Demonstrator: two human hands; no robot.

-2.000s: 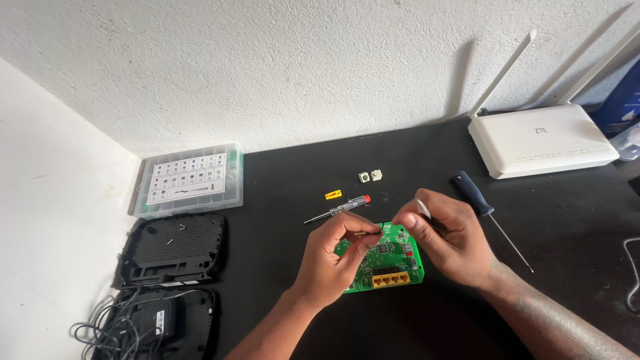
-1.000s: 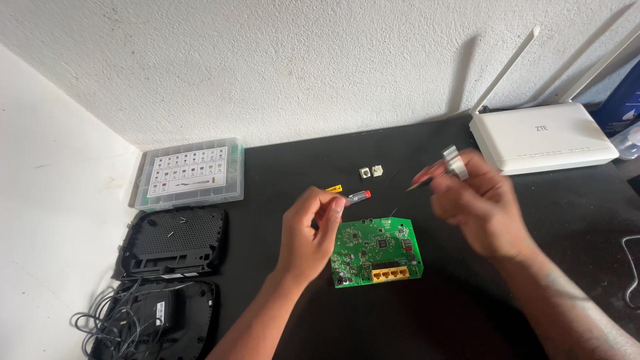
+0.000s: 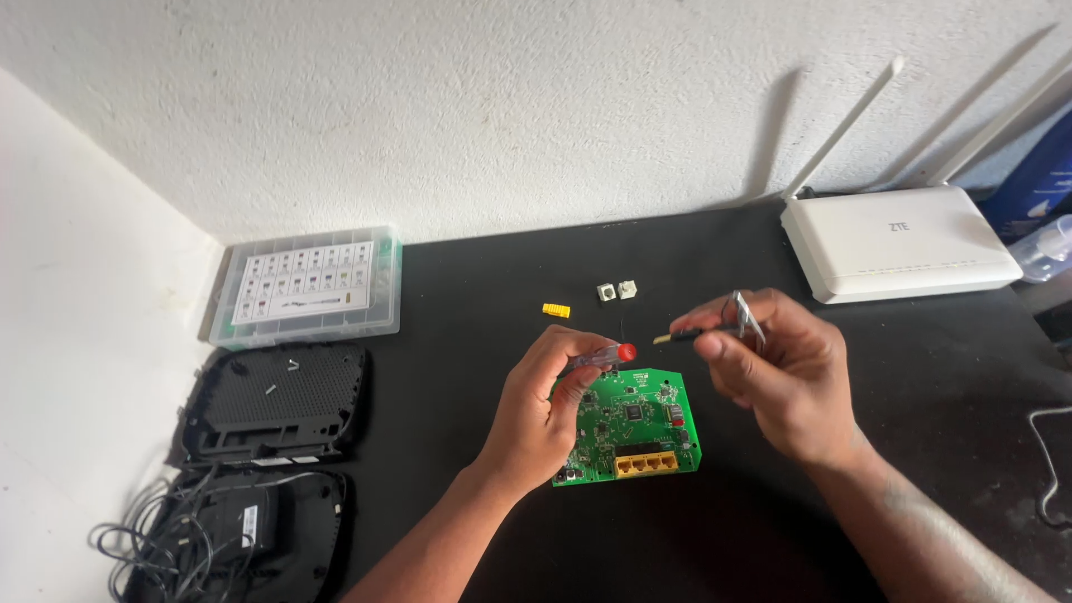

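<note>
Above the left part of the green circuit board (image 3: pixel 632 423), my left hand (image 3: pixel 544 402) grips a screwdriver (image 3: pixel 596 358) by its clear handle with a red cap. My right hand (image 3: pixel 775 373) is above and right of the board, holding a thin dark tool with a brass-coloured tip (image 3: pixel 682 336) and a small metal piece (image 3: pixel 745 316); their exact kind is unclear. The board lies flat, its yellow Ethernet port block (image 3: pixel 646 464) toward me. Behind it on the table are a yellow plastic connector piece (image 3: pixel 556 310) and two small white connectors (image 3: pixel 617 291).
At the left stand a clear parts box (image 3: pixel 306 285), a black perforated router cover (image 3: pixel 276 398) bearing small screws, and a black shell (image 3: pixel 322 536) with an adapter and tangled cable (image 3: pixel 155 536). A white ZTE router (image 3: pixel 900 243) sits back right; a wire (image 3: pixel 1043 469) lies at the right edge.
My left hand has taken up the screwdriver that lay behind the board two seconds ago. My right hand has moved away from the board. The blue-handled screwdriver seen at the right earlier no longer lies there.
</note>
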